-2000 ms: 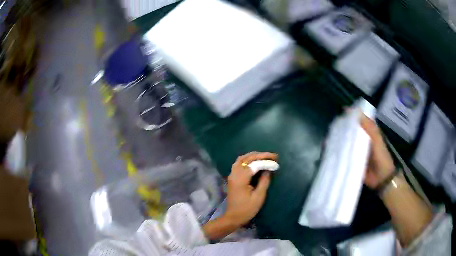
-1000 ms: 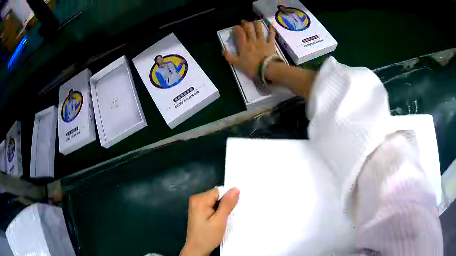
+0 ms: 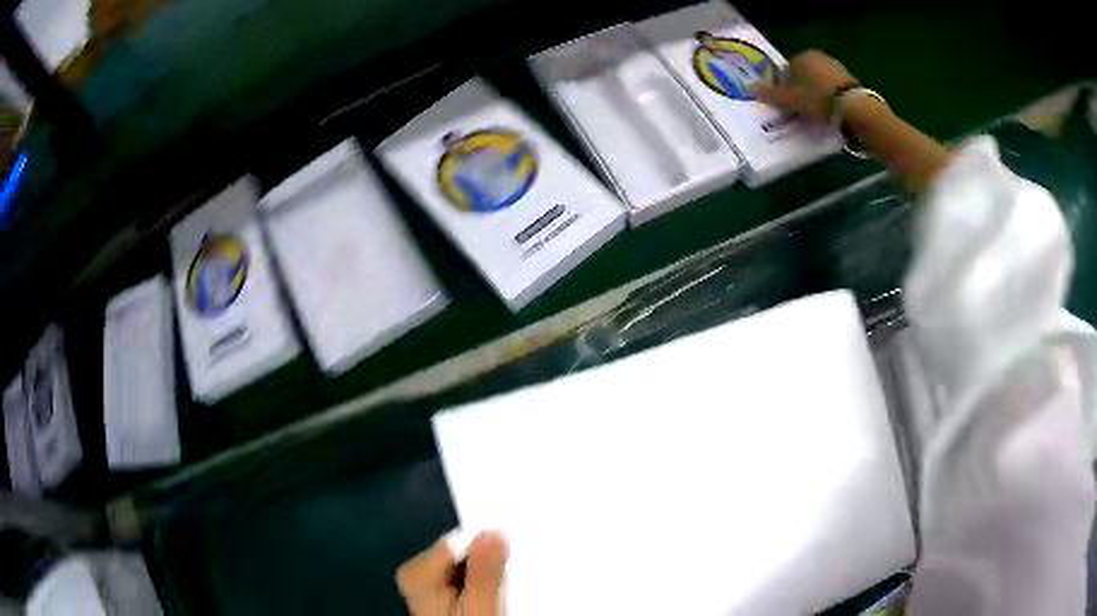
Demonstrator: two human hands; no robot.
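Note:
A large white block, likely stacked trays (image 3: 686, 445), lies on the near ledge. My left hand (image 3: 457, 578), cut off by the bottom edge, grips its left edge. My right hand (image 3: 812, 94), wearing a bracelet, is at the right-hand lid (image 3: 752, 102) with its fingers over the emblem; it is blurred and nothing shows in it. Left of that lid, an open box base (image 3: 638, 120) shows moulded hollows inside. Next to it lies another emblem lid (image 3: 493, 187).
Further left on the dark green belt (image 3: 481, 315) are a white base (image 3: 349, 259), an emblem lid (image 3: 229, 289), another base (image 3: 141, 373) and more boxes at the left edge. A pale blurred object (image 3: 96, 587) is at bottom left.
My right hand has moved right from the box base to the emblem lid. Hollows now show in that base. My left hand still holds the white block, which appears turned slightly.

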